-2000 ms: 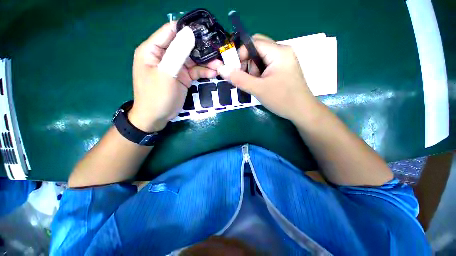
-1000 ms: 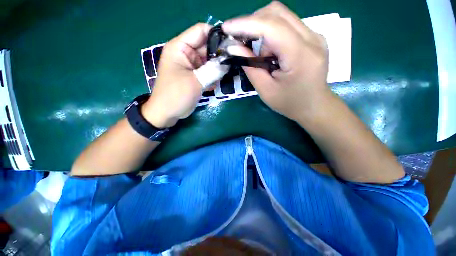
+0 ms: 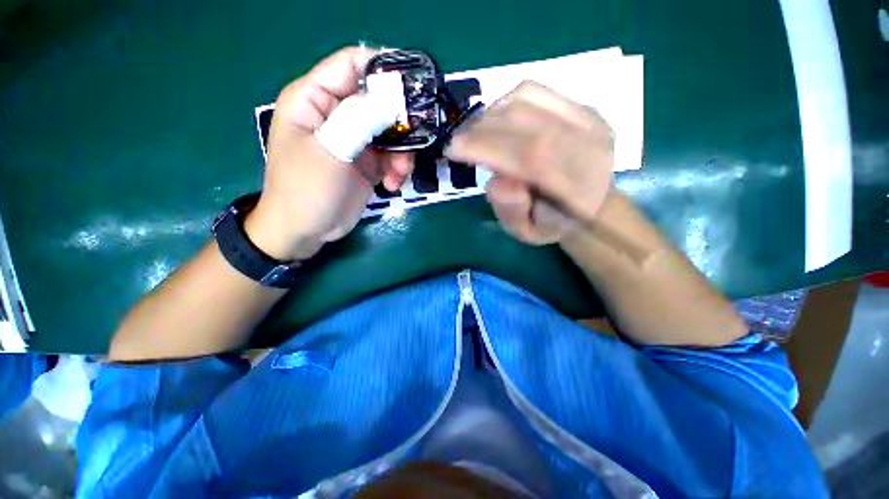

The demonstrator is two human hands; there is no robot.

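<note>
My left hand (image 3: 317, 146) holds a black rounded-square watch housing (image 3: 421, 90), its open side with dark, shiny insides facing up. A white finger cot (image 3: 359, 119) covers the left thumb, which lies over the housing's left part. A small orange spot shows by the thumb tip. My right hand (image 3: 556, 156) is motion-blurred, just right of the housing. A blurred dark streak, the tweezers (image 3: 609, 236), runs from it across the wrist. A small black part at the housing's right edge is unclear. The adhesive sheet (image 3: 390, 207) with black pieces lies beneath, partly hidden by both hands.
The sheet's white blank end (image 3: 626, 117) shows right of my right hand. A long curved white strip (image 3: 824, 146) lies at the right on the green mat (image 3: 702, 58). White sheets (image 3: 12, 312) lie at the left table edge. Clear plastic and brown cardboard show at lower right.
Since a second ago, my right hand has moved down from over the housing, uncovering its open side. The tweezers now lie back across the right wrist. My left hand still holds the housing.
</note>
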